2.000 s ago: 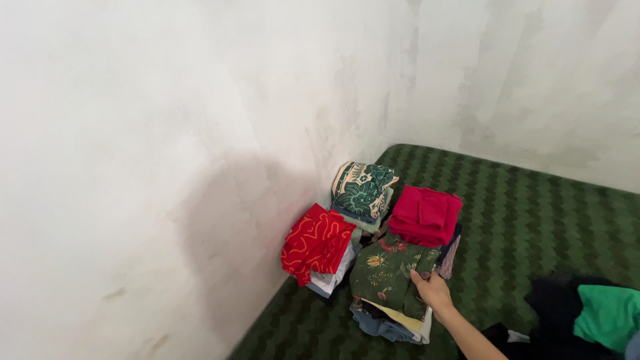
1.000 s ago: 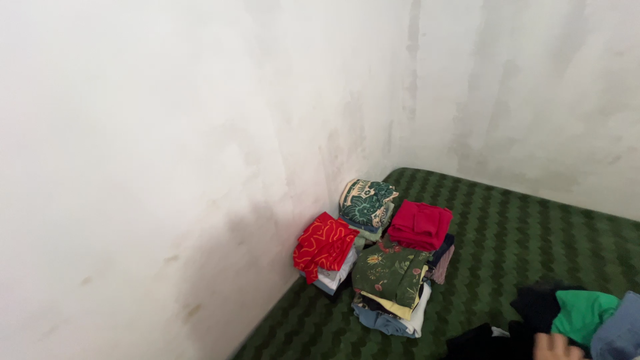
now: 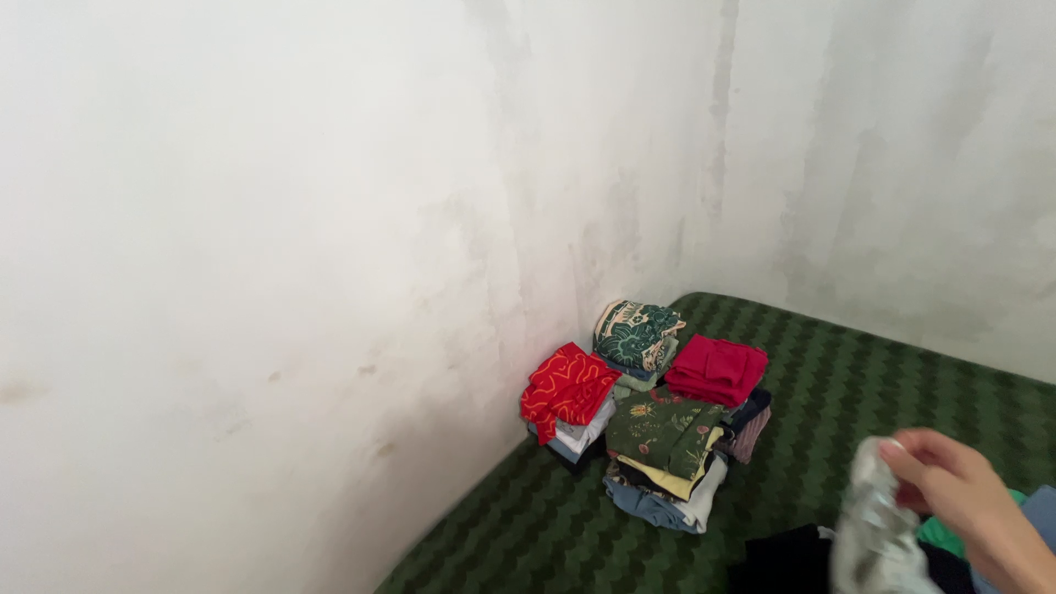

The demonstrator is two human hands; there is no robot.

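At the lower right, my right hand point(image 3: 949, 483) pinches a pale grey-white cloth garment point(image 3: 874, 528), which hangs down and is blurred. Beneath and beside it lie loose clothes: a black garment point(image 3: 784, 561), a green one point(image 3: 940, 536) and a blue one point(image 3: 1041, 516), partly hidden. Folded clothes stand in several stacks left of the hand. Their tops are a red patterned cloth point(image 3: 569, 388), a green and cream patterned cloth point(image 3: 635, 334), a plain red cloth point(image 3: 718, 369) and a dark green floral cloth point(image 3: 664, 429). My left hand is out of view.
The stacks rest on a mattress or bed cover with a dark green zigzag pattern point(image 3: 850, 371). A stained white wall point(image 3: 289, 289) borders it on the left, and another wall point(image 3: 891, 165) rises behind it.
My right hand was at the floral stack, then at the loose clothes in the lower right. Now it is raised with the grey-white garment in its fingers.
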